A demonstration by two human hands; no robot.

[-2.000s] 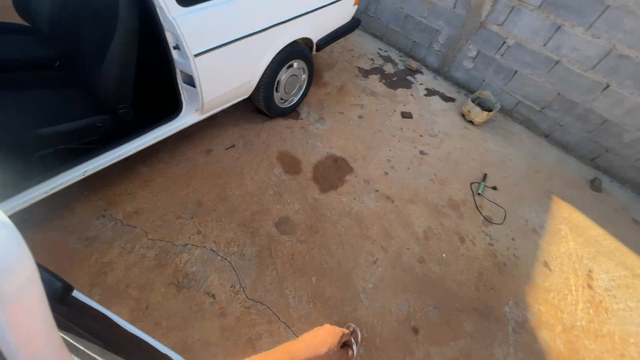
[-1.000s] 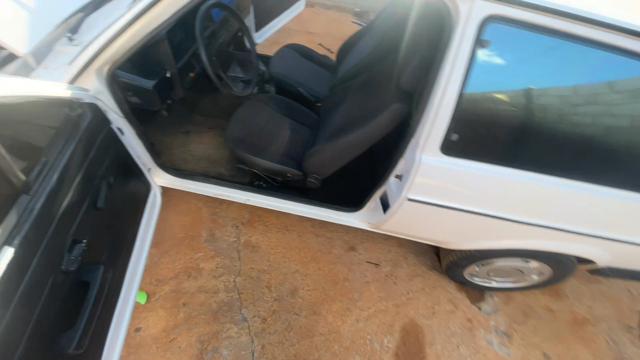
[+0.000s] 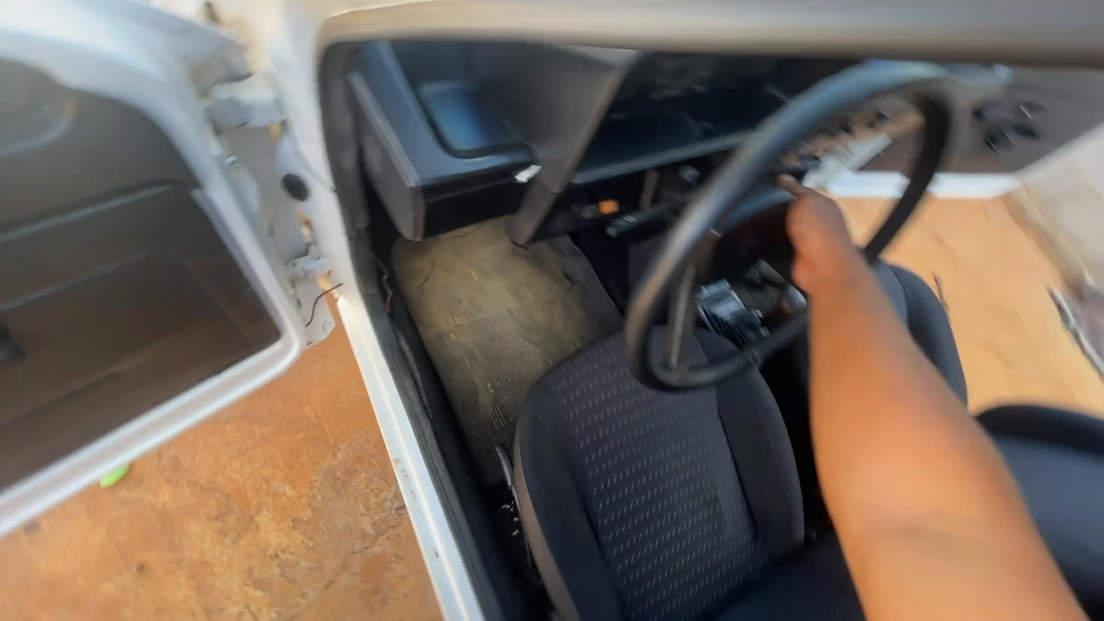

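Note:
My right arm reaches in from the lower right through the car's doorway. My right hand (image 3: 815, 226) is at the far side of the black steering wheel (image 3: 690, 228), near the steering column and dashboard; its fingers are blurred and partly hidden, so I cannot tell whether they hold anything. Beneath the wheel is a dark cloth seat (image 3: 664, 466) with a pattern of small light dashes. The dusty floor mat (image 3: 509, 319) lies in the footwell, left of the seat. My left hand is out of view.
The car door (image 3: 129, 285) stands open at the left. A pale door sill (image 3: 414, 483) runs along the doorway, and the roof edge (image 3: 707, 26) crosses the top. Another seat (image 3: 1052, 466) is at the right. A small green thing (image 3: 114, 475) lies on the reddish ground.
The view has moved from outside the car into its open doorway. My right arm now reaches past the steering wheel; it was not in view one second ago.

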